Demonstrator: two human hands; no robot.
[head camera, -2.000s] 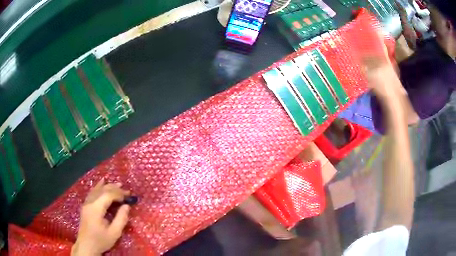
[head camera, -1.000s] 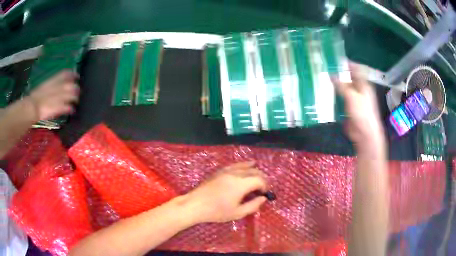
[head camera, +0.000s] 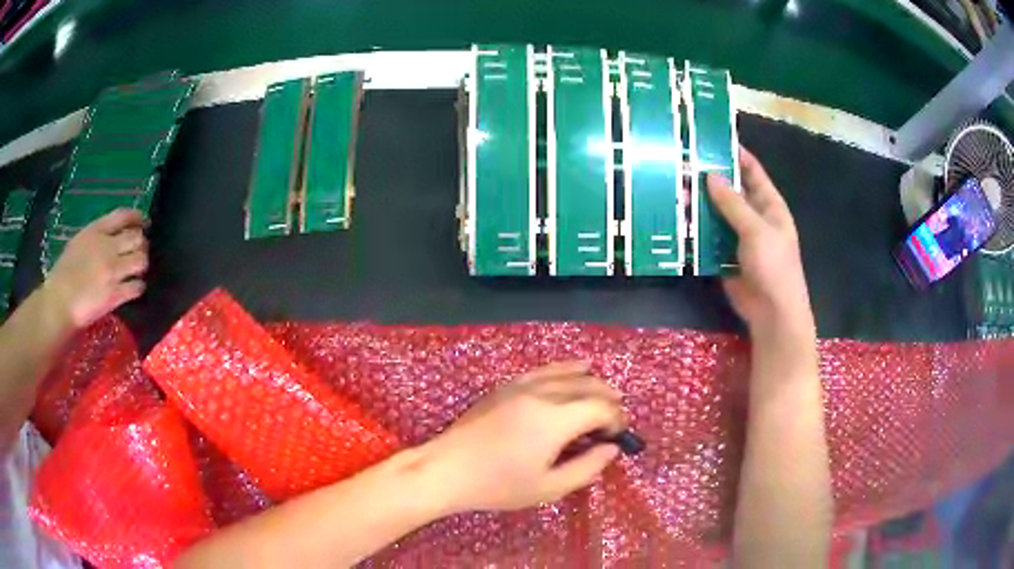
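A green PCB panel of joined strips (head camera: 578, 167) lies or is held flat at the back centre, with another board's edge showing under its left side. My right hand (head camera: 767, 239) grips its right edge, thumb on top and fingers round the side. My left hand (head camera: 539, 433) rests on the red bubble wrap (head camera: 890, 433), a small black object (head camera: 628, 442) held in its curled fingers. The bubble wrap runs across the front. Whether the panel is lifted off the boards below cannot be told.
Another person's hand (head camera: 106, 267) touches a green panel stack (head camera: 117, 167) at the left. A two-strip piece (head camera: 328, 156) stands apart. Folded red wrap (head camera: 261, 389) and crumpled wrap (head camera: 122, 478) lie front left. A phone (head camera: 951, 233) and small fan (head camera: 978, 161) are at the right.
The view has swung left from the wrap with a panel on it to the stacks. My right hand has moved from the wrap's far end to the panel's right edge. The panel now sits straighter.
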